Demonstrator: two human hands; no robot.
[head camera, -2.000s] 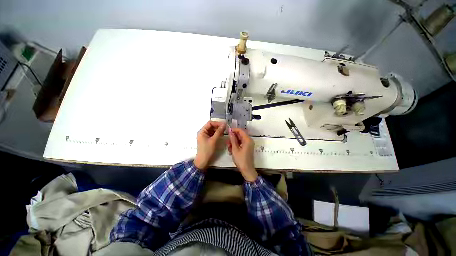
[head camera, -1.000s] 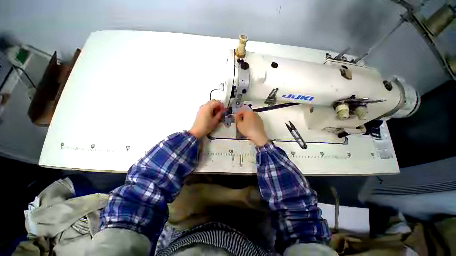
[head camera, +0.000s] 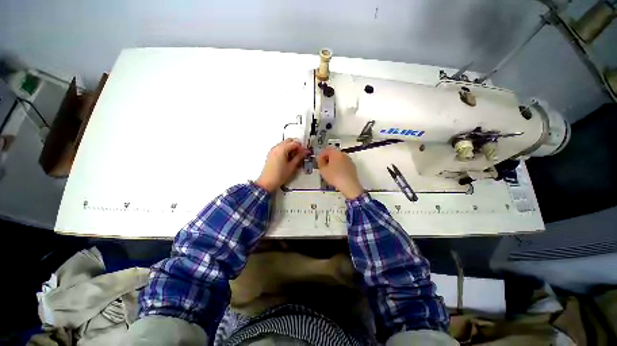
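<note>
The white sewing machine head (head camera: 406, 111) with blue JUKI lettering stands on the white table. My left hand (head camera: 283, 164) is just left of the presser foot (head camera: 308, 164), its thumb and fingertips pinched together beside the needle area. My right hand (head camera: 339, 171) is just right of the presser foot, its fingertips also pinched together. Any thread or small item between the fingertips is too fine to see. No cloth lies under the presser foot. Thread snips (head camera: 402, 182) lie right of my right hand, under the machine arm.
The table (head camera: 169, 135) has a ruler scale along its front edge. A brown box (head camera: 70, 132) stands at the left. Pale cloth (head camera: 95, 290) is piled at lower left, khaki cloth (head camera: 291, 274) is on my lap, and thread cones (head camera: 594, 26) are at upper right.
Since the first frame both hands have moved up from the table's front part to the needle area, and the slide cover area now shows differently. Over the last second they have hardly moved.
</note>
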